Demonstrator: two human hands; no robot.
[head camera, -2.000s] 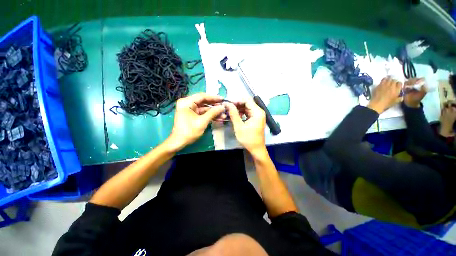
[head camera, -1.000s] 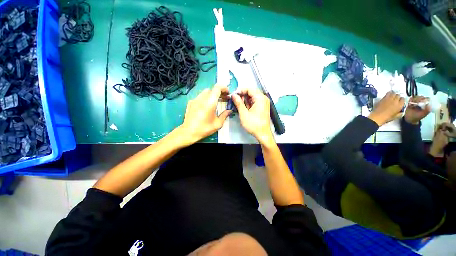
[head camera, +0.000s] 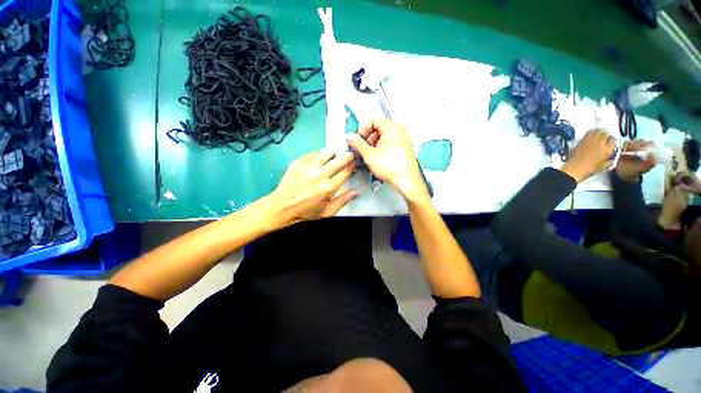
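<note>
My left hand (head camera: 313, 184) and my right hand (head camera: 388, 156) meet over the near left edge of the white sheet (head camera: 450, 84). Between their fingertips is a small dark housing (head camera: 358, 160), mostly hidden by the fingers. Whether a loop is in it cannot be told. The left fingers reach it from the left with the thumb lower down. The right thumb and fingers are bent over its top. A small hammer (head camera: 386, 100) lies on the sheet, its shaft partly behind my right hand. A tangled heap of black loops (head camera: 240, 80) lies left of the sheet.
A blue bin (head camera: 86, 146) full of dark housings stands at the left. A small bunch of loops (head camera: 110, 37) lies beside it. A pile of dark units (head camera: 536, 107) lies at the right on the sheet. Another person's hands (head camera: 593, 156) work further right.
My right hand has shifted up and over the piece, now covering part of the hammer's handle. My left hand lies flatter, its fingers extended towards the piece. The view has shifted slightly.
</note>
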